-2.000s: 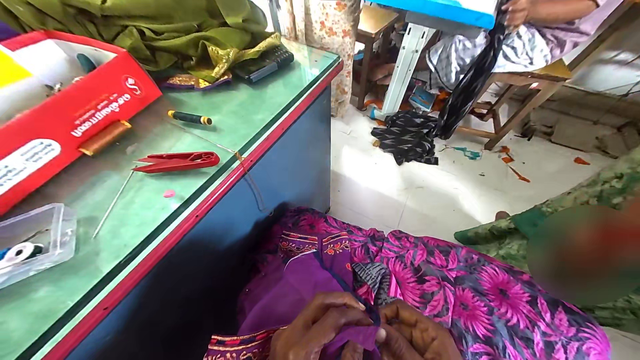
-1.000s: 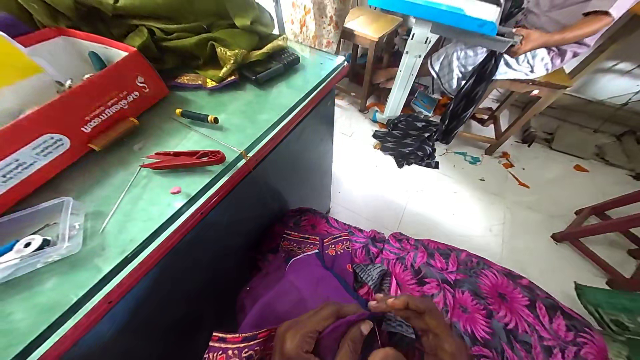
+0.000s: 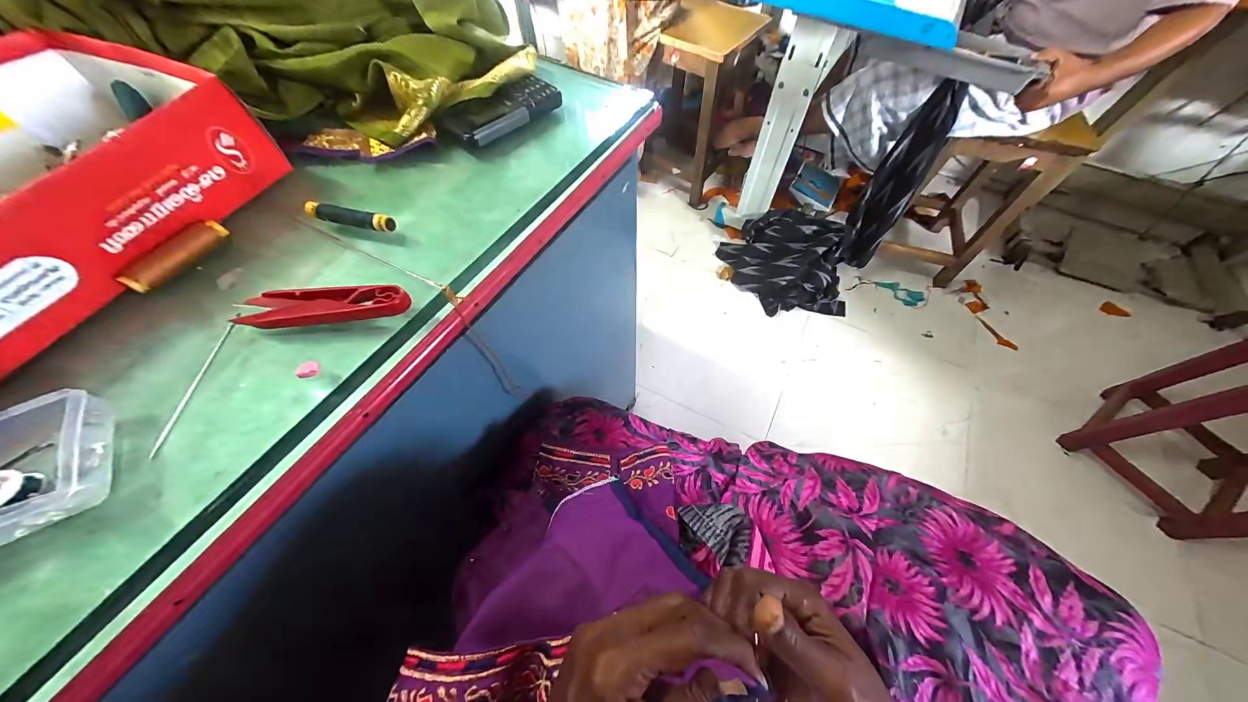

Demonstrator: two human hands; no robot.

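Observation:
Purple fabric with an embroidered border [image 3: 595, 556] lies over my lap, on pink-and-black floral cloth [image 3: 936, 556]. My left hand [image 3: 653, 648] pinches an edge of the purple fabric at the bottom of the view. Close against it, my right hand [image 3: 795, 634] has thumb and fingertips together at the same edge; a thin glint shows between the fingers, too small to make out. Red thread snips [image 3: 327, 305] lie on the green counter, beside a thin metal rod [image 3: 193, 390], a black-and-yellow spool or handle [image 3: 349, 216] and a small pink piece [image 3: 307, 370].
The green counter [image 3: 107, 546] with its red edge runs along the left, bearing a red box [image 3: 146, 175], a clear plastic box [image 3: 93, 458], a brown thread spool [image 3: 175, 255], green cloth [image 3: 370, 49] and a calculator [image 3: 502, 109]. A person's hand [image 3: 1058, 80] holds dark cloth beyond. A stool [image 3: 1160, 419] stands right.
My right hand has shifted its fingers at the fabric edge, its thumb now raised beside my left hand. The green patterned cloth at the right two seconds ago is out of view.

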